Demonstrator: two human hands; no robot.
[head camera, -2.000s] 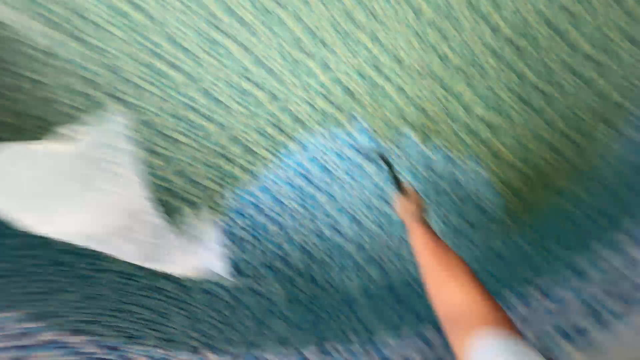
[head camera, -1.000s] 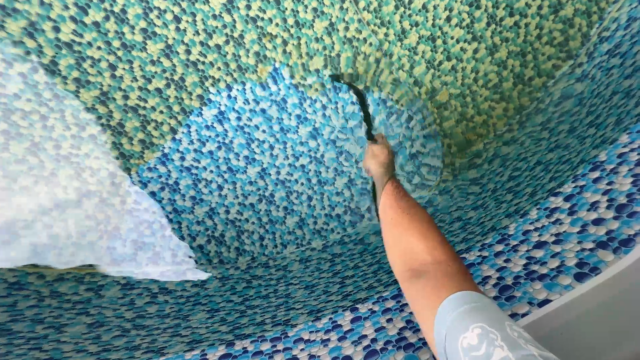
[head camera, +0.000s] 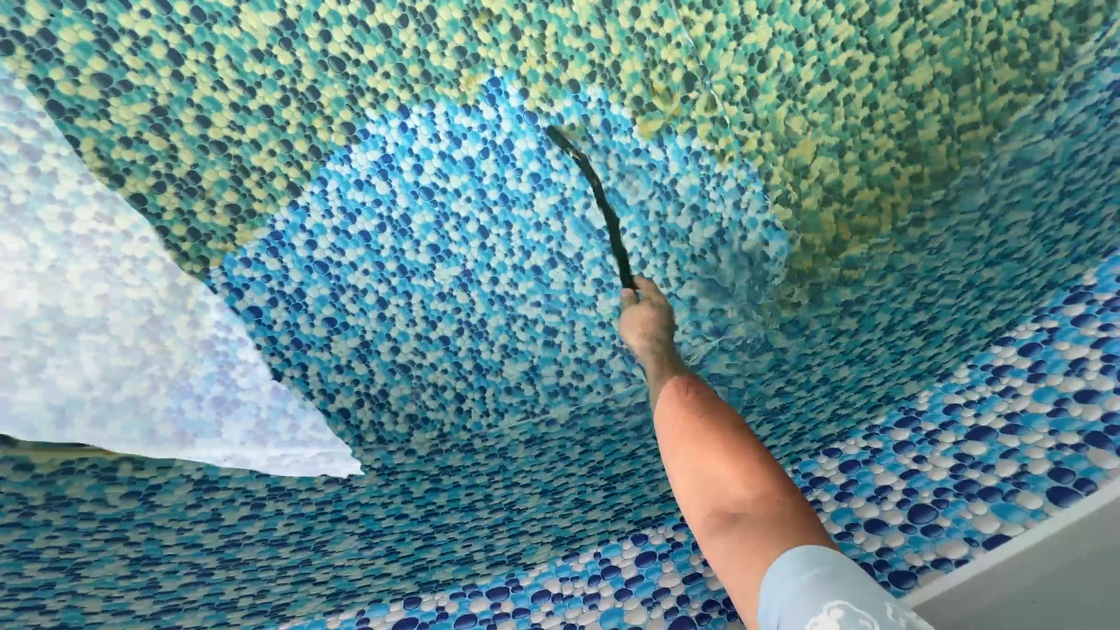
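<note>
My right hand (head camera: 649, 322) reaches in from the lower right and is closed around one end of a dark, thin, bent hose or rod (head camera: 612, 223). Its far end angles up and left over a bright blue and white patch (head camera: 420, 254) of the pebble-patterned pool liner. Yellow-green deposit (head camera: 665, 109) borders this patch at the top and right. Water covers the liner, so how firmly the tip touches it cannot be told. My left hand is out of view.
A whitish glare or reflection (head camera: 140, 350) covers the left side. The pebble-patterned liner wall (head camera: 962, 472) curves up along the lower right, with a pale pool rim (head camera: 1032, 547) at its edge. Ripples cross the water right of my hand.
Since the middle frame, my right hand and the dark hose or rod have drawn back toward me over the blue patch. The oldest frame is blurred by a large move of the view.
</note>
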